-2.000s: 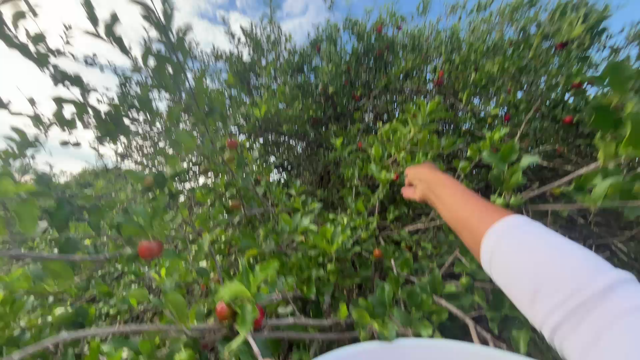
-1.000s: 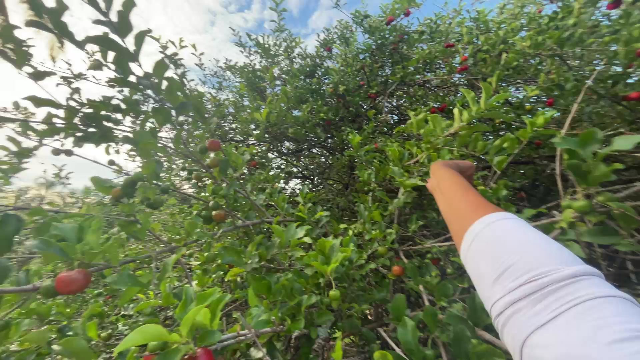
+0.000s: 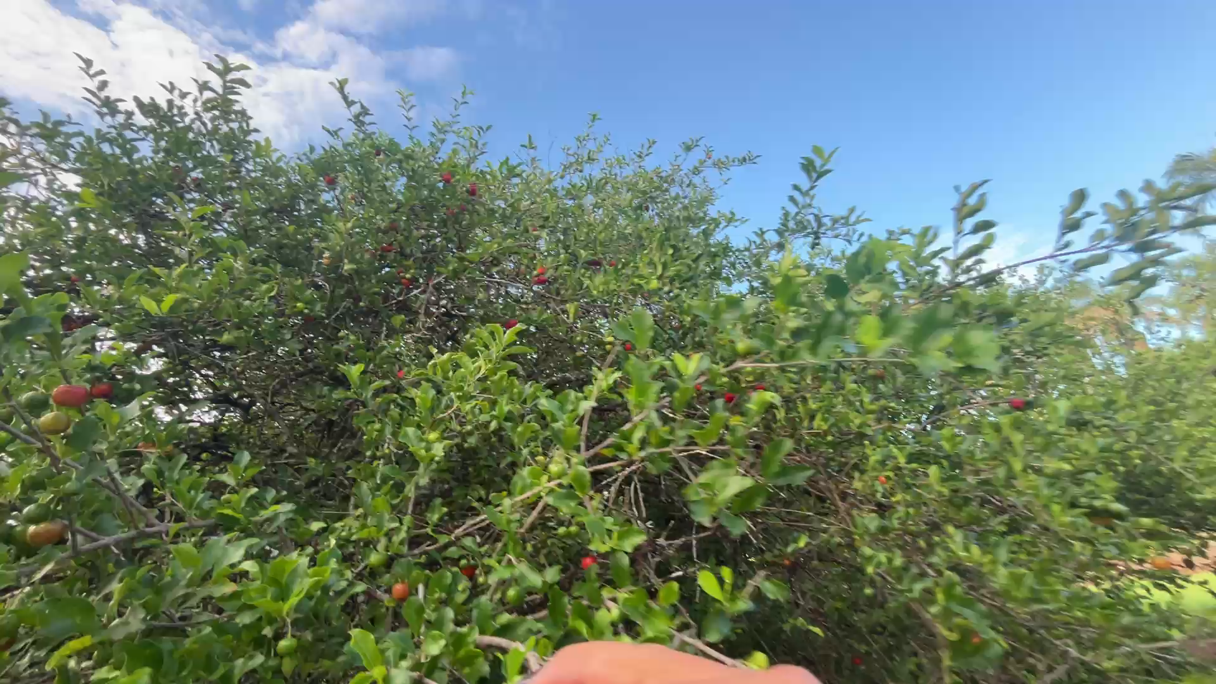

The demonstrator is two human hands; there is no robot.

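Part of a hand, apparently my right hand [image 3: 670,665], shows at the bottom edge, just right of the middle. Only its back and knuckles are in the frame; its fingers and anything in them are cut off. Leafy twigs of a fruiting shrub [image 3: 589,494] stand right above it. A small red fruit [image 3: 588,562] hangs a little above the hand, and an orange fruit [image 3: 400,591] is farther left. Larger red fruit [image 3: 69,395] and a yellow-orange one [image 3: 46,533] sit on a branch at the left. My left hand is out of sight.
The dense shrub spans the whole view. Bare, thin branches [image 3: 532,499] cross its middle, and a leafy branch [image 3: 1035,258] sticks out at the upper right. More red fruits [image 3: 540,275] dot the upper foliage. Grass [image 3: 1183,597] shows at the far right.
The right arm, stretched into the foliage in both earlier frames, has drawn back to the bottom edge. The view has swung up and to the right.
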